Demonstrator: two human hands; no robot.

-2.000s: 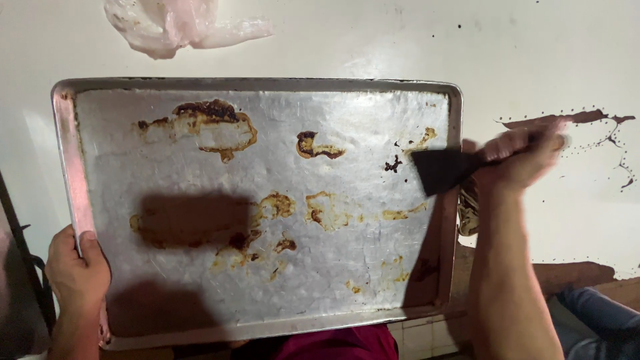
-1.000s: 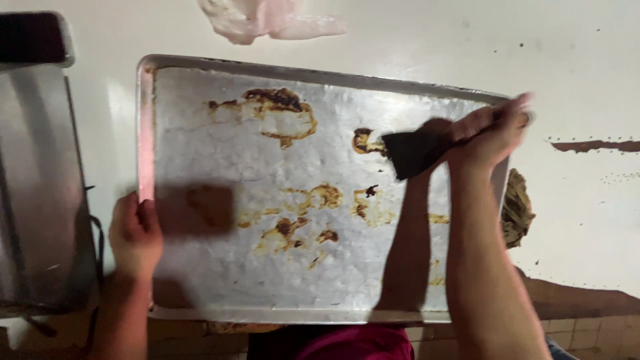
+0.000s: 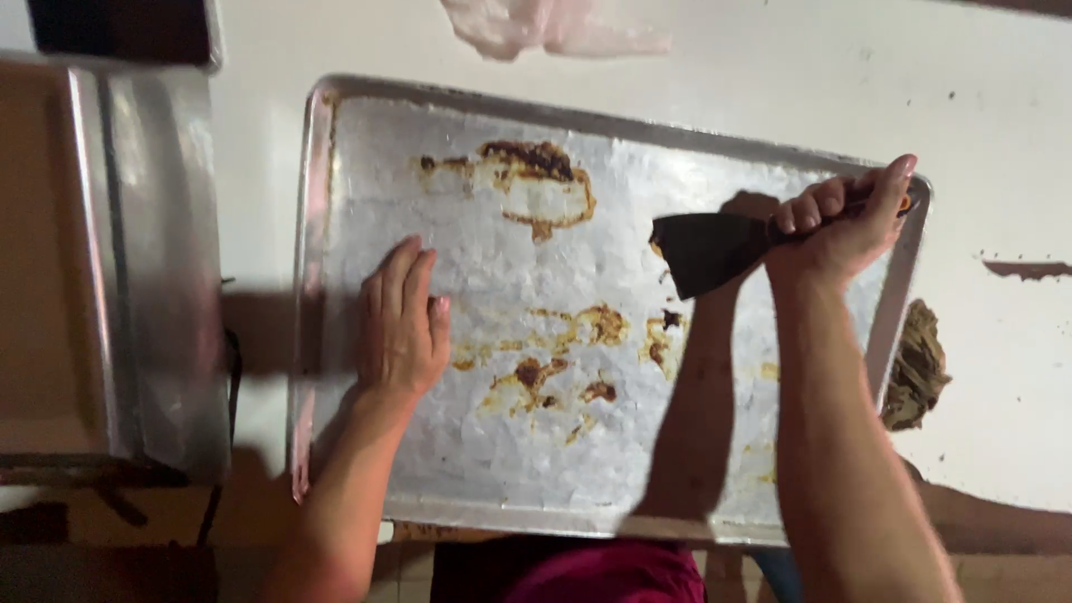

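Observation:
A metal baking tray (image 3: 469,276) with brown burnt residue in several patches lies in front of me, slightly tilted in the view. My right hand (image 3: 846,218) grips the dark handle of a wide-bladed scraper (image 3: 712,251). Its blade is over the right half of the tray, beside a residue patch that it partly covers. My left hand (image 3: 404,322) is flat over the left part of the tray, fingers extended, holding nothing. The blade's exact contact with the tray cannot be told.
Another metal pan (image 3: 159,276) stands at the left, with a dark tray (image 3: 121,29) above it. A crumpled brown cloth or paper (image 3: 919,368) lies against the tray's right side. Translucent plastic (image 3: 544,29) is at the top. Dark crumbs and a brown smear (image 3: 1026,270) mark the white table.
My left hand has let go of the tray's left rim and moved inward onto its surface. The scraper has moved left from the right-hand residue since the earliest frame. The view has shifted.

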